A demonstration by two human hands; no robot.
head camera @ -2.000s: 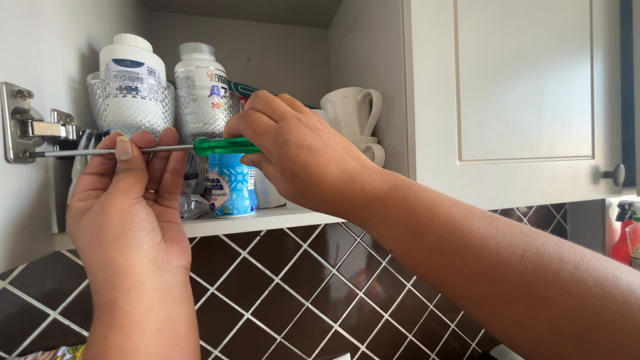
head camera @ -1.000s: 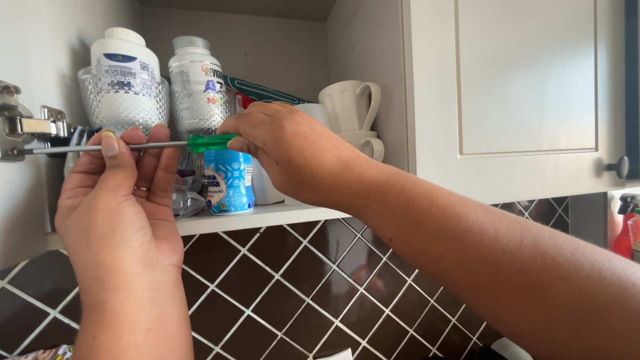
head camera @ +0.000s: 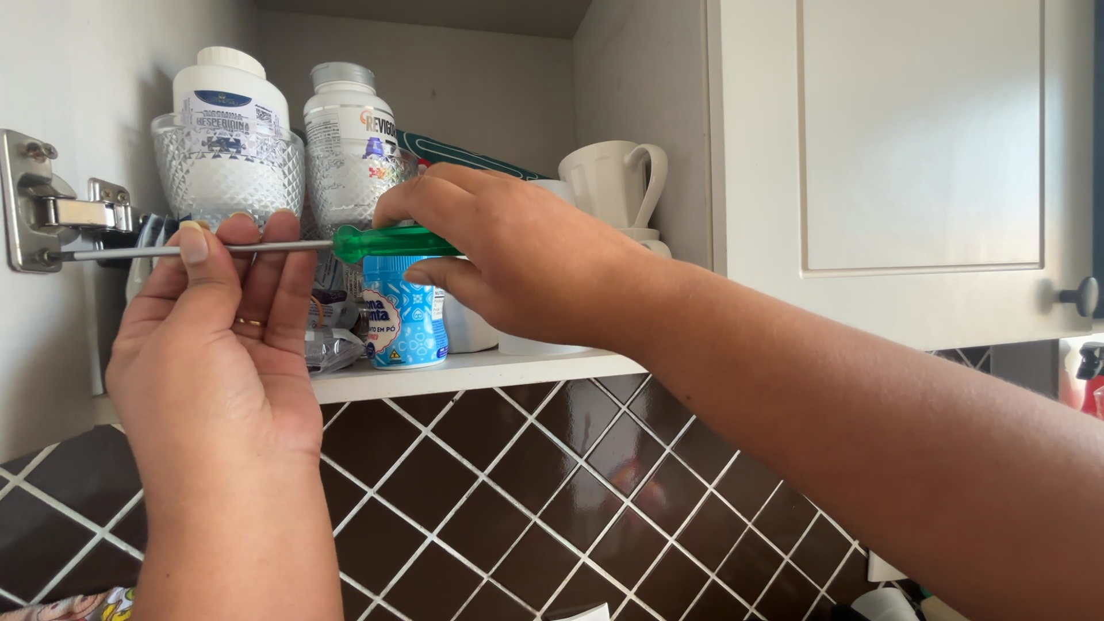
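A screwdriver with a green handle [head camera: 397, 244] lies level across the cabinet opening. Its tip meets the lower screw [head camera: 47, 257] of a metal concealed hinge [head camera: 76, 210] on the cabinet's left side panel. My left hand [head camera: 224, 345] pinches the steel shaft between thumb and index finger, the other fingers raised behind it. Around the handle's rear end my right hand [head camera: 517, 250] is closed, fingers on top and thumb below; its palm side is hidden.
Behind my hands, the shelf [head camera: 483, 371] holds white bottles [head camera: 349, 129] in cut-glass bowls [head camera: 228, 172], a blue canister [head camera: 405, 315] and white mugs [head camera: 608, 185]. A cabinet door [head camera: 923, 155] stands at the right. Dark tiles [head camera: 535, 483] cover the wall below.
My right hand's fingers have shifted on the green handle, now curled lower over it. My left hand stays on the shaft, and the tip remains at the hinge's lower screw.
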